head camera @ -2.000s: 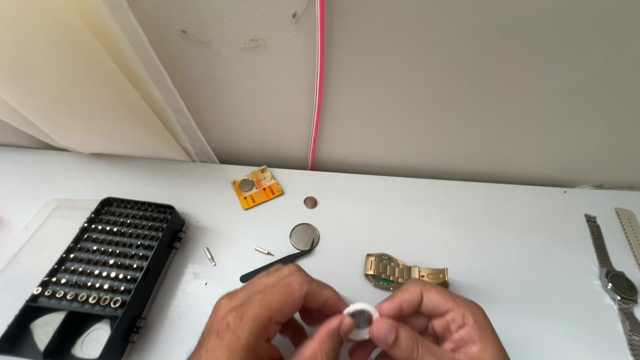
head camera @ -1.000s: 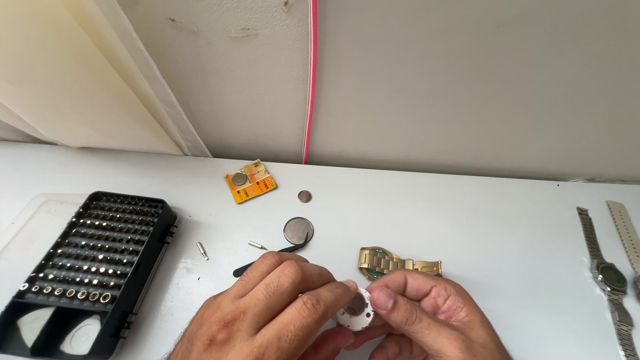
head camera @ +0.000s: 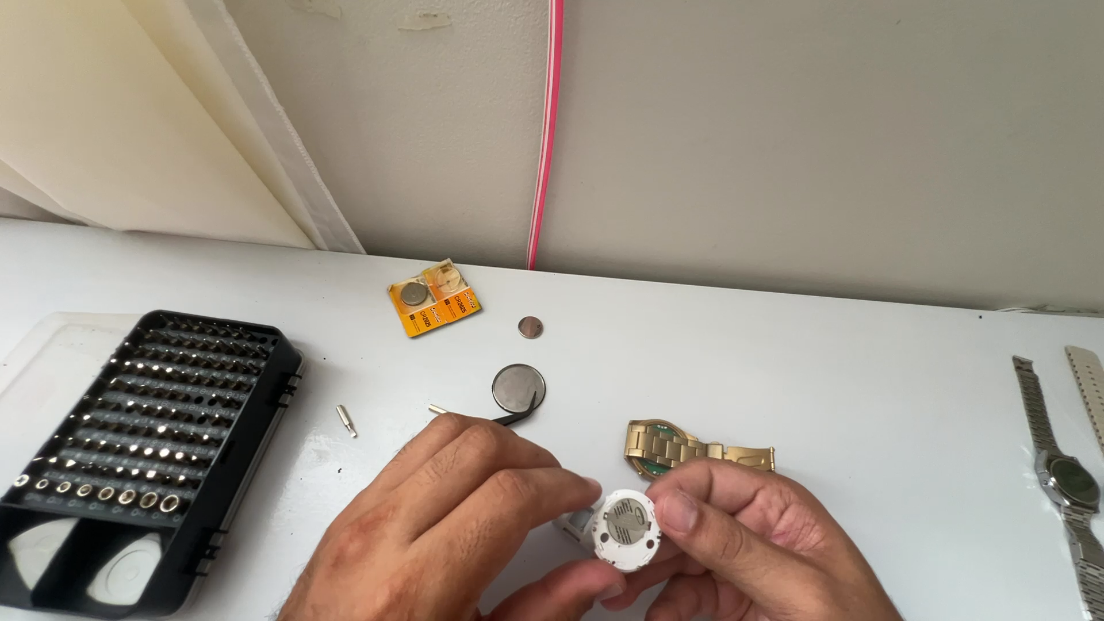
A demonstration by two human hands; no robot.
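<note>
A round white watch movement [head camera: 627,530] with a metal plate at its middle is pinched between the thumb and fingers of my right hand [head camera: 759,543]. My left hand [head camera: 466,517] is at its left side, fingers curved around it; whether they grip it is unclear. A pale grey piece [head camera: 576,522] shows behind the movement, partly hidden. Beyond my right hand lies a gold watch with a metal bracelet [head camera: 677,448]. Beyond my left hand, a round metal case back [head camera: 518,388] lies under the tip of black tweezers [head camera: 520,416], whose rest is hidden.
A black bit case [head camera: 164,431] stands at left, with a screwdriver bit [head camera: 346,420] beside it. An orange blister pack with a coin cell [head camera: 435,299] and a loose coin cell [head camera: 530,327] lie farther back. A silver watch [head camera: 1068,479] and a light strap [head camera: 1088,388] are at right.
The white movement has been turned so that its plated face shows more fully. The fingers of my left hand have shifted around it, and the pale grey piece has come into sight behind it.
</note>
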